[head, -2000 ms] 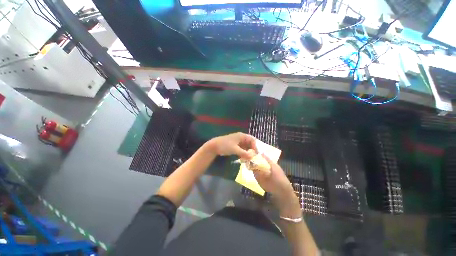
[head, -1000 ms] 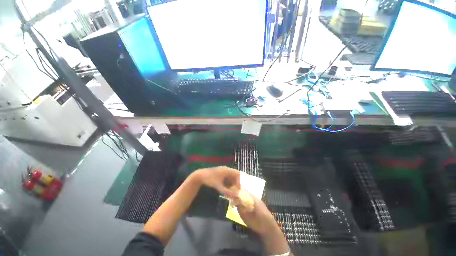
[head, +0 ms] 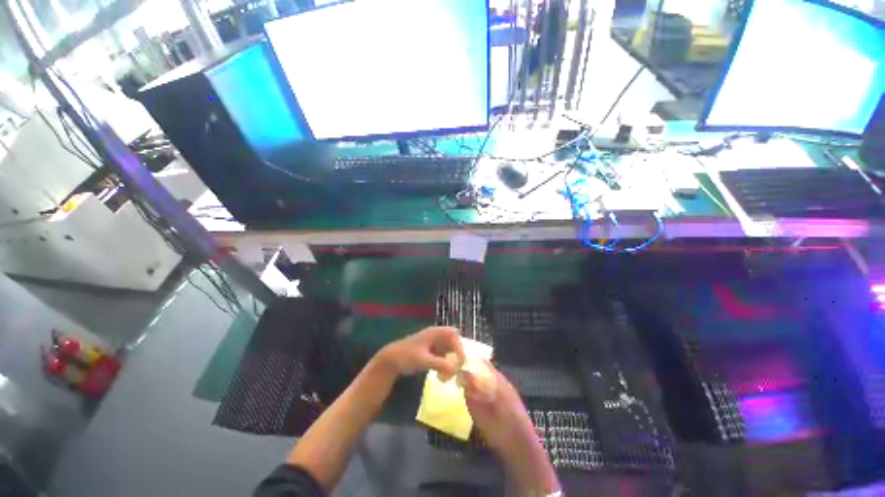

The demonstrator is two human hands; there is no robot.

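Note:
My left hand [head: 423, 351] and my right hand [head: 487, 390] meet at the centre, fingertips together. Between them they pinch a small cream-white wad [head: 460, 363], partly hidden by the fingers. A yellow sheet [head: 446, 406] shows just below my hands, with a paler white slip [head: 475, 347] behind the fingers. Both lie over or above black panels with silver dots [head: 568, 437]. Whether a hand also holds the sheet cannot be told.
A black slatted panel [head: 277, 374] lies at left. A black bar [head: 621, 388] lies to the right. A raised shelf [head: 388, 236] bears monitors [head: 388, 73], a keyboard [head: 403, 172], a mouse [head: 511, 175] and blue cables [head: 621, 245]. Pink and blue light shows at far right.
The view has tilted up, showing more of the monitors. My hands stay together on the wad. More of the yellow sheet shows. Pink and blue light has appeared at the right.

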